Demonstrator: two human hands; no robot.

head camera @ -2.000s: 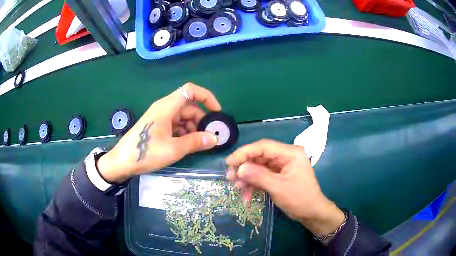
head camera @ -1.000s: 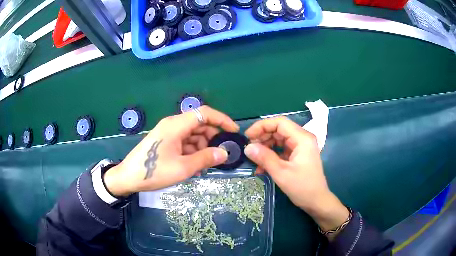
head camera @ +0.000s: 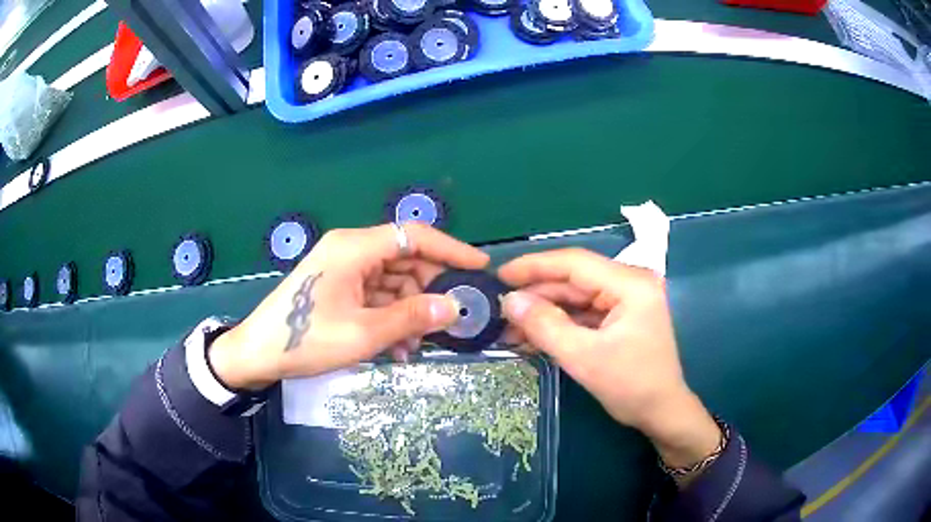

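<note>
A black wheel with a pale hub (head camera: 467,311) is held upright above the far edge of the clear tub. My left hand (head camera: 352,301) grips its left side, with the thumb on the hub. My right hand (head camera: 607,331) pinches at the wheel's right edge; something tiny may show between thumb and forefinger, but it is too small to tell. The clear plastic tub (head camera: 551,449) below holds a loose heap of small metal pieces (head camera: 408,438) and a white paper label (head camera: 306,400) at its upper left.
A row of wheels (head camera: 291,240) runs along the belt (head camera: 572,143) at left, one (head camera: 417,208) just beyond my left hand. A blue bin (head camera: 459,87) full of wheels stands beyond, beside a grey post (head camera: 189,51). A white scrap (head camera: 647,240) lies right.
Two seconds ago my right hand was apart from the wheel; now it is at its right edge. The row of wheels has shifted right, and another wheel shows beyond my left hand.
</note>
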